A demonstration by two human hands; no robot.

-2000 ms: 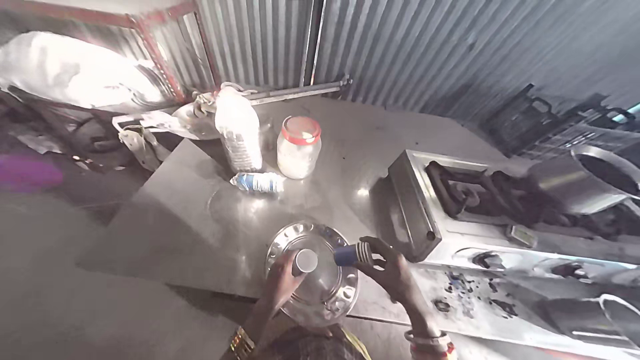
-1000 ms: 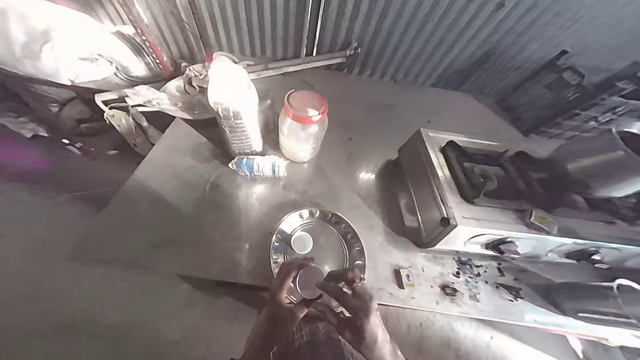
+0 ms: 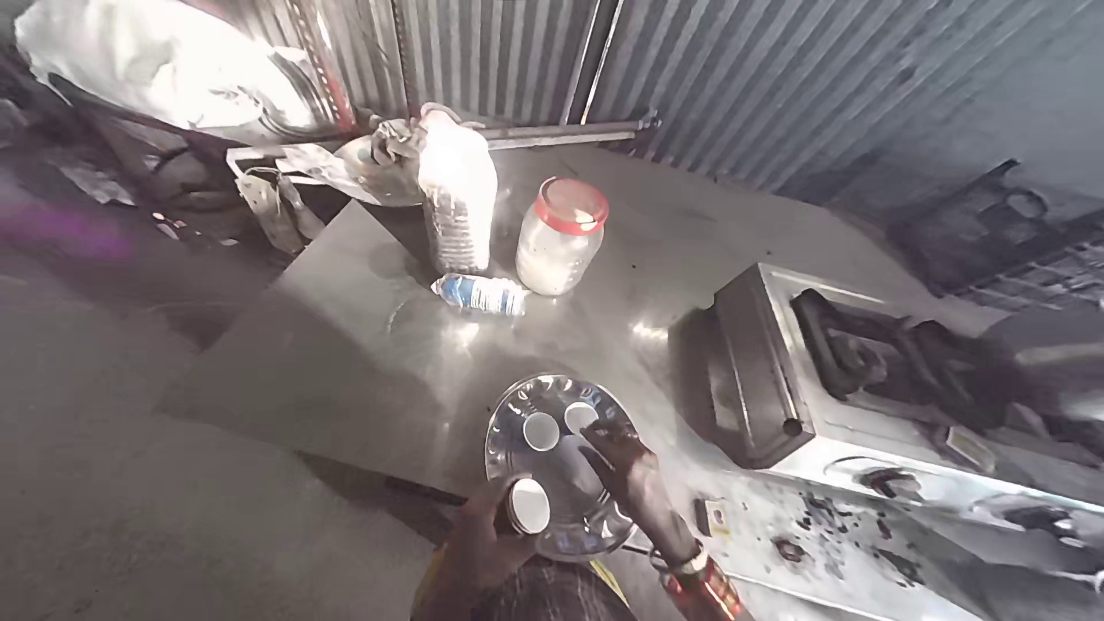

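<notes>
A round shiny metal plate (image 3: 565,539) lies on the metal counter near its front edge. My left hand (image 3: 487,539) holds a small stack of cups (image 3: 530,506), white inside, over the plate's lower left part. On the plate stands one white cup (image 3: 541,431). A second white cup (image 3: 580,417) is at the plate's upper right, with the fingers of my right hand (image 3: 625,461) at its rim. That hand wears bangles at the wrist, and its fingers are bent around the cup's near side.
Behind the plate stand a red-lidded jar (image 3: 565,241), a large plastic bottle (image 3: 460,198) and a small bottle lying on its side (image 3: 481,294). To the right is a gas stove (image 3: 828,431), with a small box (image 3: 713,517) in front. A corrugated metal wall (image 3: 733,78) closes the back.
One second ago a single cup stood on the plate and both hands were together at the stack. The right hand has moved away from the stack to a second cup on the plate.
</notes>
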